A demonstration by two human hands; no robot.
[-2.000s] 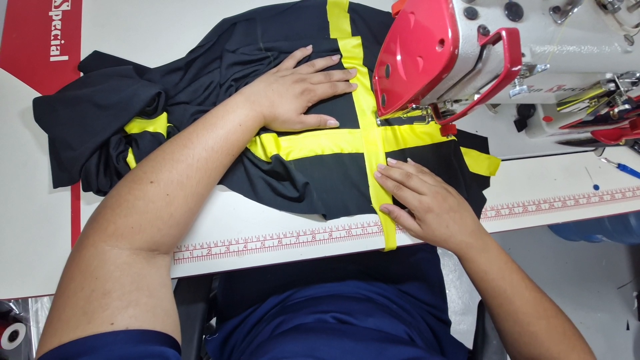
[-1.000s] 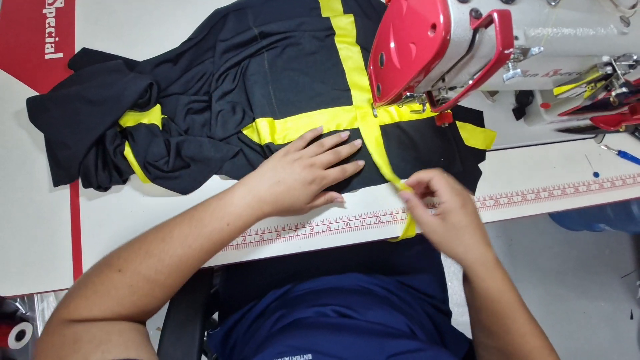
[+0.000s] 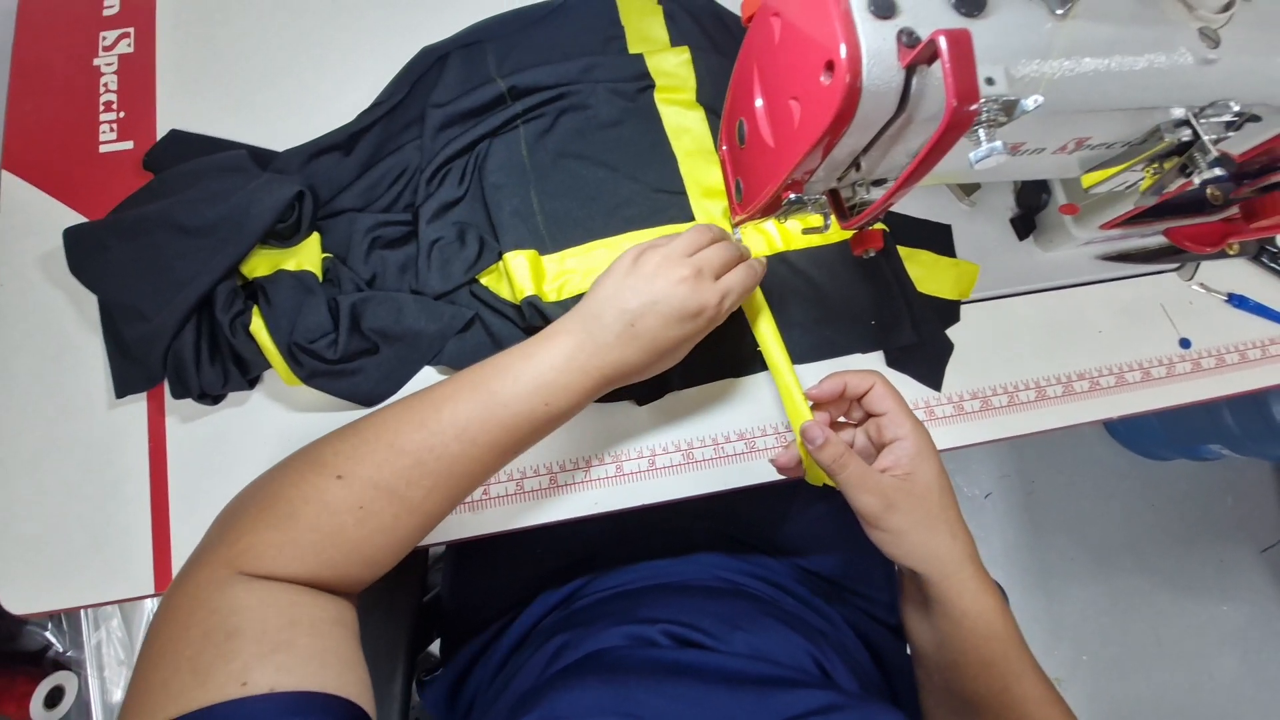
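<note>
Black fabric (image 3: 590,140) with yellow strips lies across the table, partly under the head of a sewing machine (image 3: 800,110). One yellow strip (image 3: 690,130) runs down past the needle area and crosses a sideways yellow band (image 3: 590,265). My left hand (image 3: 680,295) pinches this strip at the crossing, just below the presser foot, its fingertips close together. The strip's loose lower end (image 3: 775,360) looks folded lengthwise and reaches over the table's front edge. My right hand (image 3: 860,450) holds that end between thumb and fingers. The needle itself is hidden.
A printed ruler scale (image 3: 620,470) runs along the table's front edge. To the right lie a blue-headed pin (image 3: 1184,343), a blue-handled tool (image 3: 1250,305) and red-handled scissors (image 3: 1225,230). Bunched black fabric (image 3: 200,270) covers the table at left. A thread spool (image 3: 52,695) stands below left.
My left hand has moved from lying flat on the fabric to pinching the strip by the machine. My right hand, flat at first, has taken hold of the strip's lower end and drawn it taut.
</note>
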